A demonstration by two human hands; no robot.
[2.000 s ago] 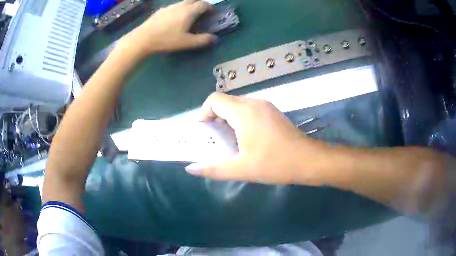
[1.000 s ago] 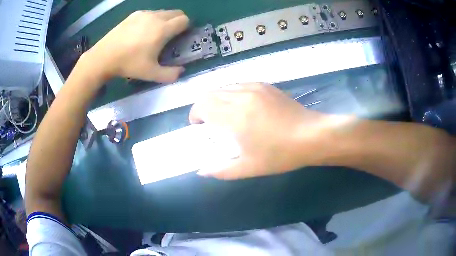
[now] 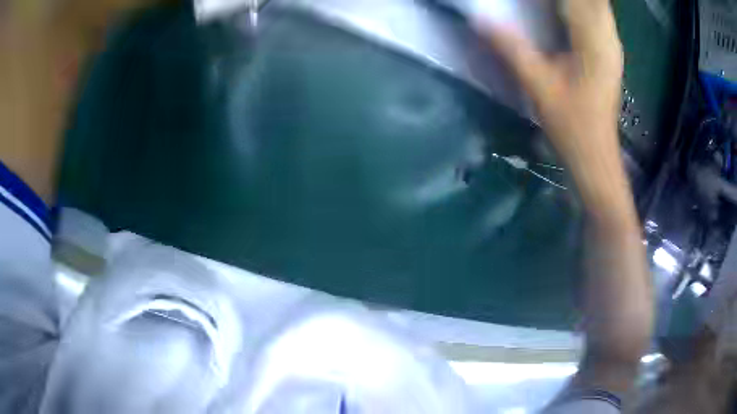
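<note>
The frame is strongly blurred. My right hand (image 3: 578,69) is at the top right over the bright rail (image 3: 388,28), thumb pointing up-left, its other fingers cut off by the upper edge. Pale grey metal lies beside the thumb; I cannot tell whether the hand grips it. Thin silver tweezers (image 3: 521,164) lie on the green surface (image 3: 323,170), just left of my right wrist. My left forearm is a blur at the upper left edge; the left hand is out of the picture.
A small pale block (image 3: 222,8) is cut off at the top left. Shiny metal parts (image 3: 675,263) and a blue item (image 3: 718,87) are at the right. My light clothing (image 3: 347,364) is below the table edge.
The view has swung, so the green surface fills the middle. The carrier plates with round inserts and the white cover block no longer show clearly. My left hand has left the picture.
</note>
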